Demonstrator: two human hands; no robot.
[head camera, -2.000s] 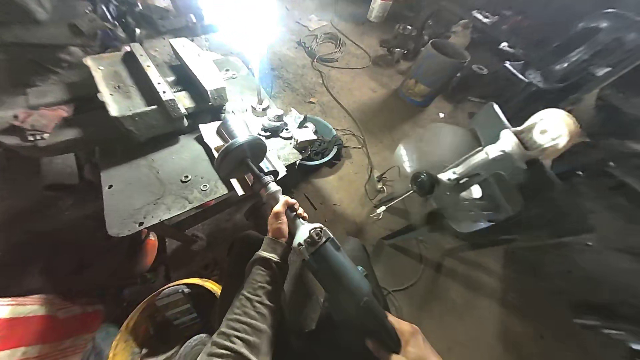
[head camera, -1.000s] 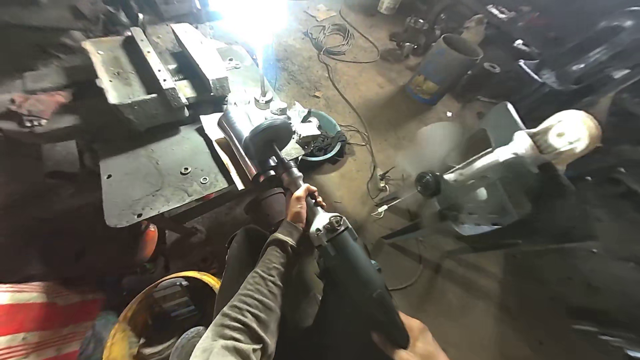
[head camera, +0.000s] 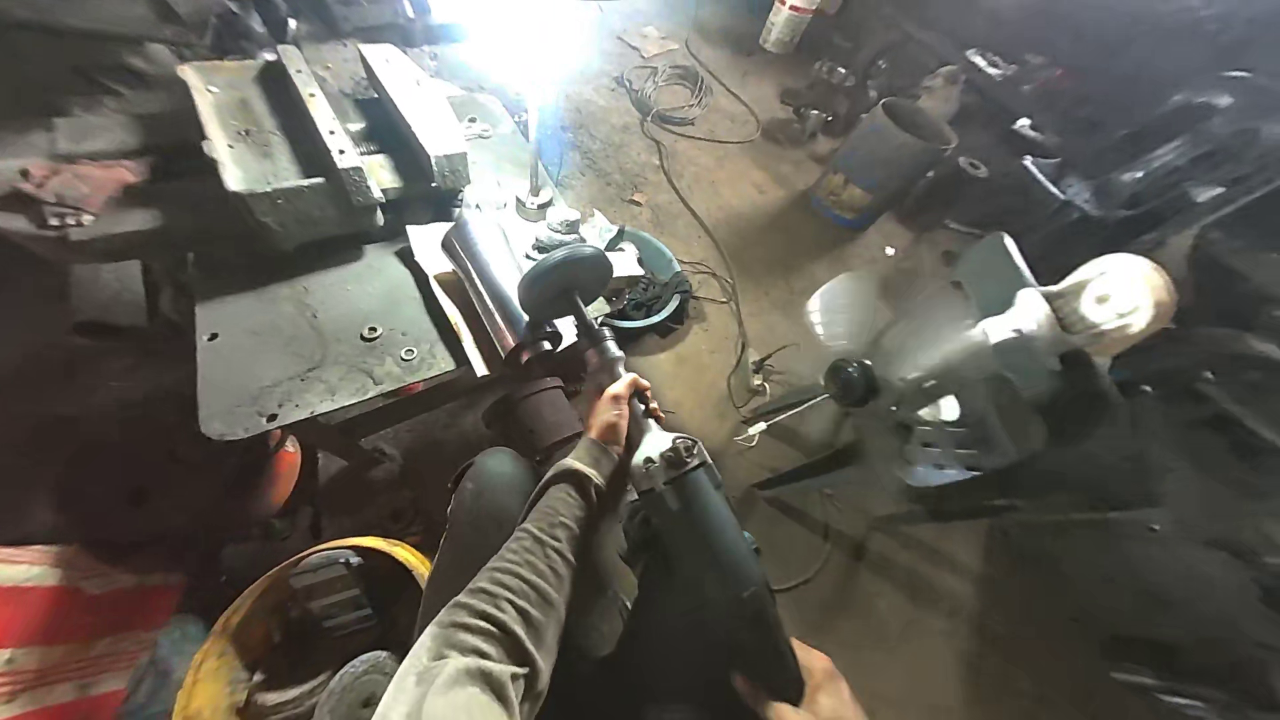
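My left hand (head camera: 617, 412) is closed round the narrow metal neck of a long dark power grinder (head camera: 705, 560). At the rear end of its body, near the bottom edge, my right hand (head camera: 805, 690) grips the housing. The grinder's round wheel (head camera: 565, 282) is at the far end of the shaft, over or against a shiny metal cylinder (head camera: 487, 270) on the workbench; whether they touch I cannot tell. A darker round metal part (head camera: 535, 415) sits at the cylinder's near end.
A metal bench plate (head camera: 310, 330) with washers and a heavy vise (head camera: 270, 200) is at left. Beyond the wheel stands a blue basin (head camera: 655, 315). A running fan (head camera: 850, 382) stands right, near cables (head camera: 690, 210) and a metal drum (head camera: 880, 165). A yellow bucket (head camera: 205, 670) is lower left.
The wheel has moved right and away from the left part of the bench, and now lies over the shiny cylinder's right side. Both hands have kept their hold on the grinder.
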